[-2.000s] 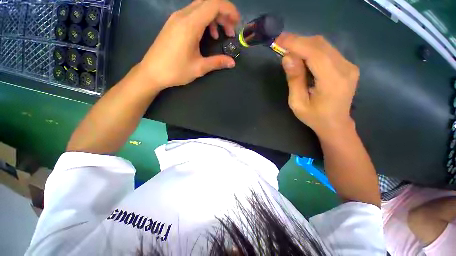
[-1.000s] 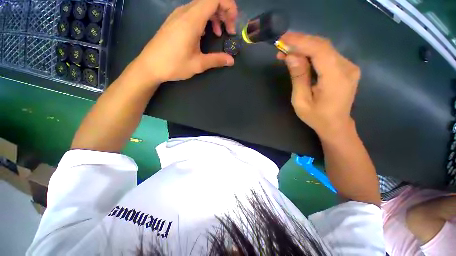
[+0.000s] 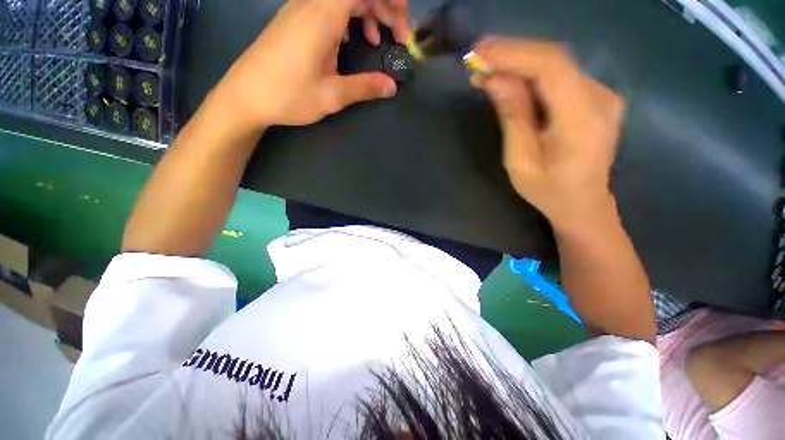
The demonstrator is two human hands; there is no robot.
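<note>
A round black part with small pale marks on its face is on the dark bench, between the thumb and fingers of my left hand. My thumb touches its near edge. My right hand is shut on the short yellow shaft of a mallet. The mallet's black head is motion-blurred, and its yellow-green face is close beside the black part's upper right edge. The mallet's grip is mostly hidden in my fingers.
A clear tray at the left holds rows of black parts. A single black piece stands at the upper right. Dark parts line the far right edge. A pale rail curves across the upper right. A person in pink is at the lower right.
The mallet head has blurred and moved slightly left, closer to the black part. The view has shifted a little, so the tray and hands sit slightly higher. Both holds look unchanged.
</note>
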